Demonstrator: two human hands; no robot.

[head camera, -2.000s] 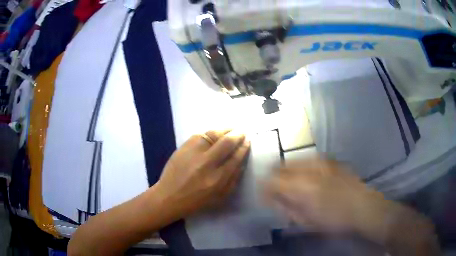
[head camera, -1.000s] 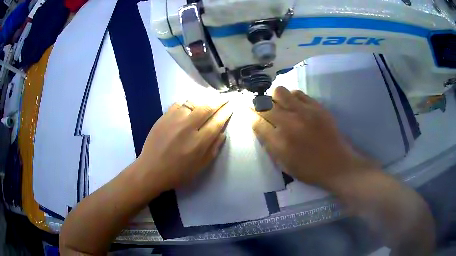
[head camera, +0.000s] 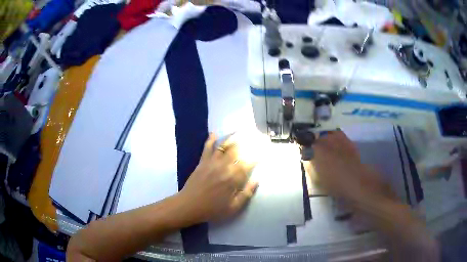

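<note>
A pale cut panel [head camera: 256,225] with navy edges lies on the table in front of the sewing machine [head camera: 358,87]. My left hand [head camera: 223,174] lies on it, fingers spread and pressing on the cloth, left of the lit presser foot area [head camera: 281,138]. My right hand [head camera: 335,164] is blurred, just right of the presser foot, over the cloth's right edge; its fingertips are partly hidden behind the machine parts, and whether it grips cloth cannot be told. A navy strip of cloth [head camera: 189,107] runs along the panel's left side.
A left stack of pale panels [head camera: 102,138] has layered edges. Orange-yellow plastic wrap [head camera: 66,133] lies beyond it. A right stack of panels [head camera: 381,153] sits under the machine arm. Coloured cloth [head camera: 94,30] is heaped behind. A pale ruled strip [head camera: 169,254] runs along the front edge.
The view has tilted up, showing more of the machine's top. My left hand still lies on the panel. My right hand was blurred low, came up beside the presser foot, and is blurred again now.
</note>
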